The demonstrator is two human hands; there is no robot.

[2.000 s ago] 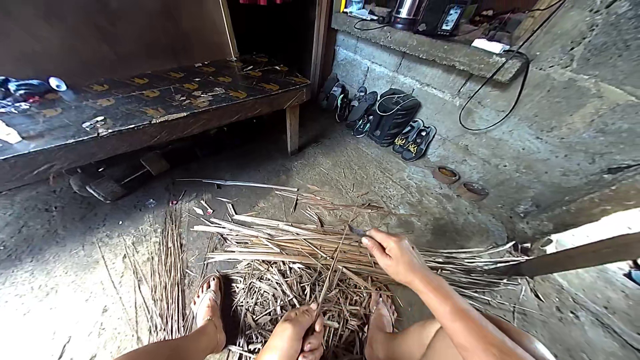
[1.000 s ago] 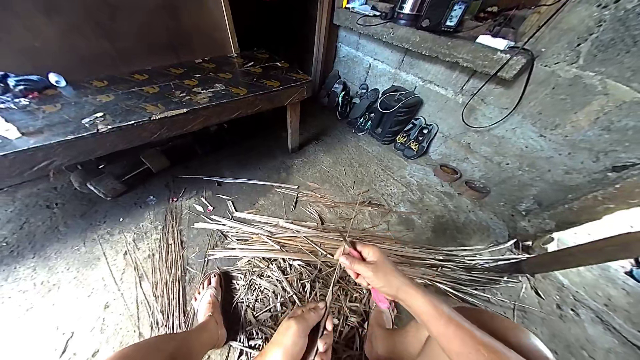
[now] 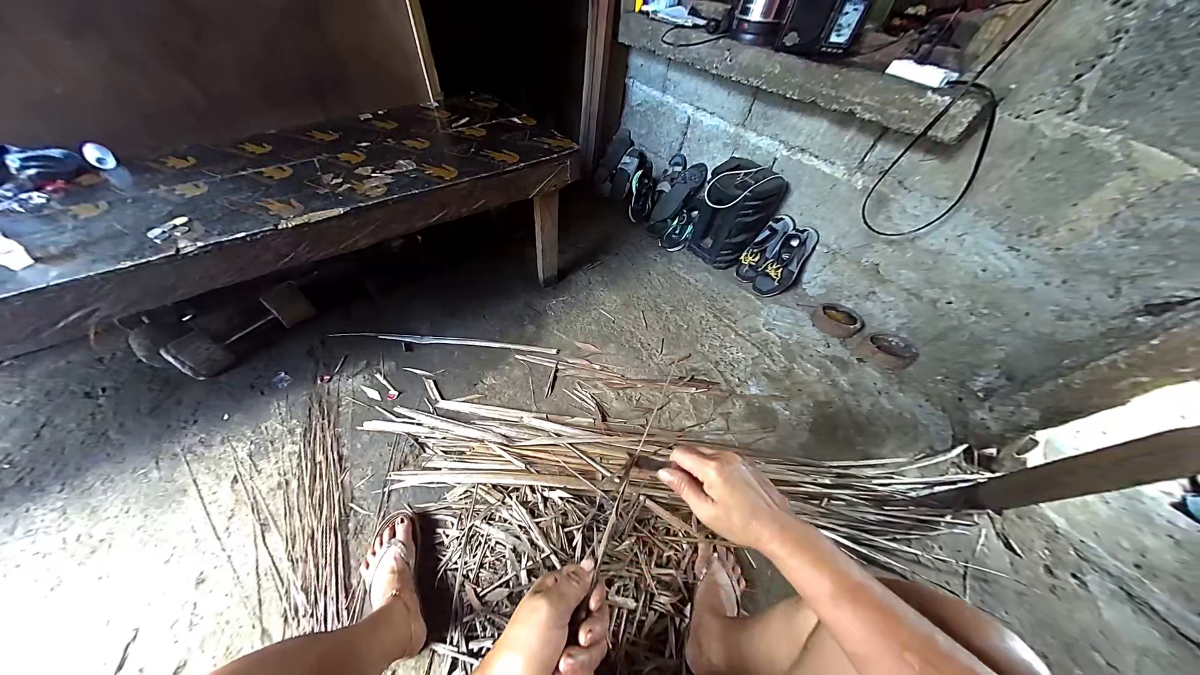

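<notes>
My left hand [image 3: 562, 614], low in the view, grips a thin dry stalk [image 3: 619, 506] that slants up and to the right. My right hand [image 3: 727, 492] is closed on a small knife, its dark blade [image 3: 649, 463] touching or just beside the stalk. Behind the hands a bundle of long dry leaf strips [image 3: 525, 455] lies crosswise on the floor. A heap of short dry scraps [image 3: 506, 553] fills the floor between the feet. Left of the left foot lies a row of thin stripped sticks [image 3: 322, 525].
A low wooden bench [image 3: 328, 202] with a patterned cover stands at the left. Shoes [image 3: 786, 261] and a black backpack [image 3: 741, 211] line the block wall. Two small clay bowls [image 3: 837, 321] sit on the floor at the right. A wooden post [image 3: 1087, 469] slants in from the right.
One second ago a pink handle showed below my right hand, which was nearer the stalk's middle; now the dark blade shows at its fingers. My left hand stays low, holding the stalk.
</notes>
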